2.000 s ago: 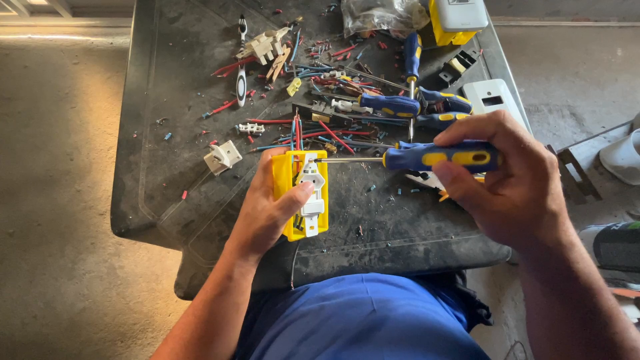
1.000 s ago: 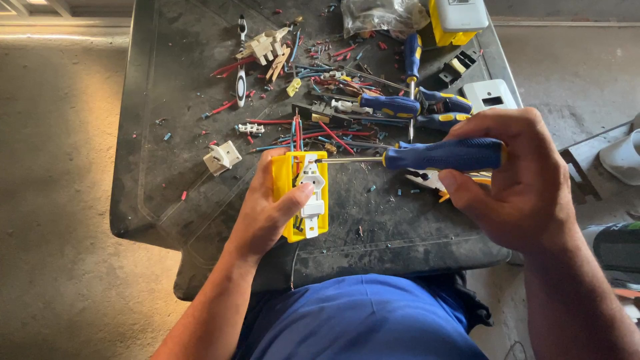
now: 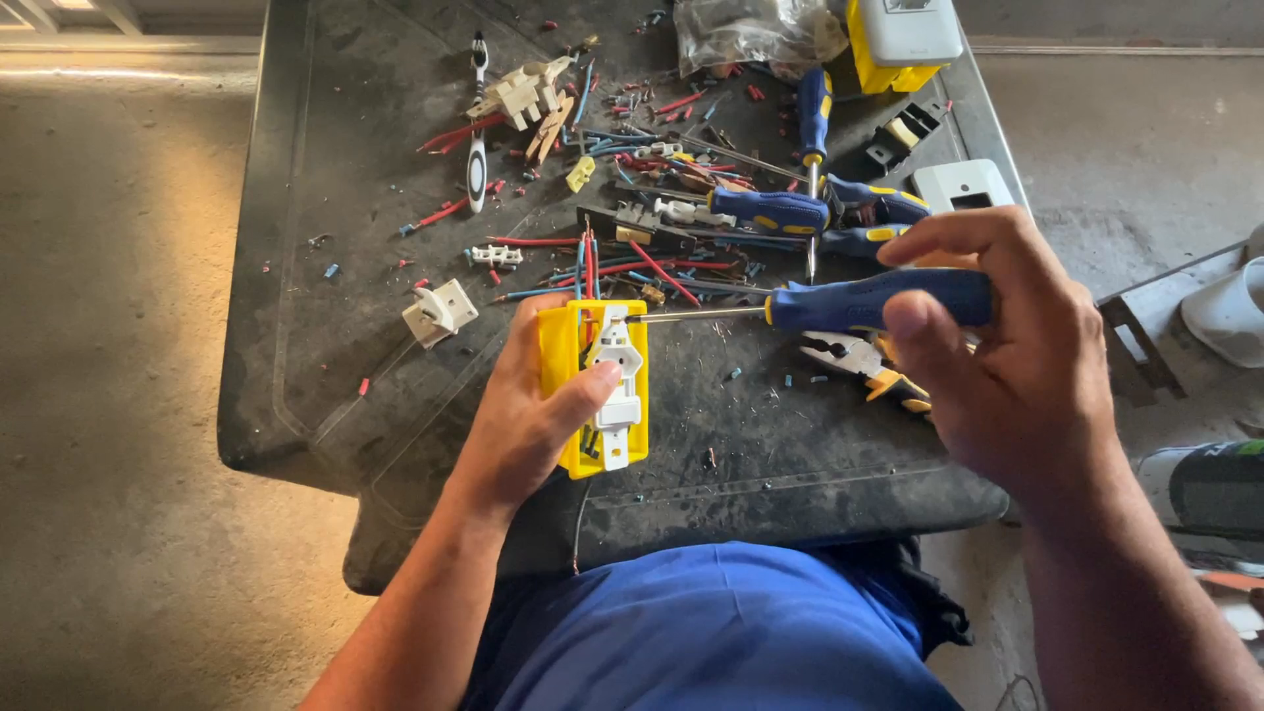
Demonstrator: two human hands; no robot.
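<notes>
My left hand point(image 3: 538, 405) grips a yellow plastic electrical box point(image 3: 560, 346), its thumb pressing on the white socket-and-switch module point(image 3: 619, 407) set in it. Red and blue wires point(image 3: 590, 267) come out of the box's far end. A screwdriver with a blue handle point(image 3: 869, 301) lies level, its tip at the screw spot near the module's far end. Around that handle is my right hand point(image 3: 997, 336), thumb and fingers spread apart; the palm side of the handle is hidden, so how firmly it is held does not show.
Wire scraps, more blue-handled screwdrivers point(image 3: 770, 211) and pliers point(image 3: 859, 360) lie on the dark table point(image 3: 691, 513). Farther off are a clear plastic bag point(image 3: 741, 35), a boxed yellow-and-white unit point(image 3: 904, 44) and a white cover plate point(image 3: 963, 186). A loose beige socket part point(image 3: 439, 313) sits left.
My right fingers have opened from around the screwdriver handle, and the handle has turned about its length. My left hand and the yellow box have stayed in place.
</notes>
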